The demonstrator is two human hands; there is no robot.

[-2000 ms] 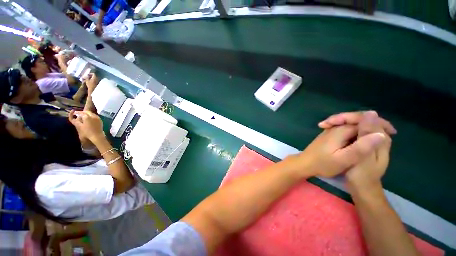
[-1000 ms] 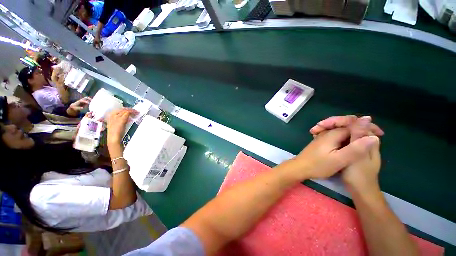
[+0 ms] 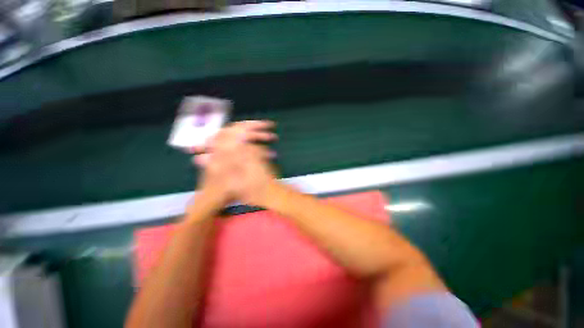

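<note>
The picture is blurred. A white retail box (image 3: 200, 122) with a purple patch lies on the dark green conveyor belt (image 3: 384, 128), left of centre. My left hand (image 3: 219, 176) and my right hand (image 3: 251, 174) are clasped or laid over each other above the belt's near edge, just below and right of the box. Some fingertips overlap the box's lower right corner in the view; contact cannot be told. No object shows in either hand. My forearms pass over the pink-red foam pad (image 3: 275, 269).
A white rail (image 3: 448, 161) runs between the belt and the green worktop (image 3: 474, 224). A white-grey bulky object (image 3: 32, 298) is at the lower left edge. A far rail (image 3: 307, 8) and blurred items lie beyond the belt.
The view has swung to the right, so the seated people have left the picture. The box now appears left of centre, close to my fingers. My hands remain together.
</note>
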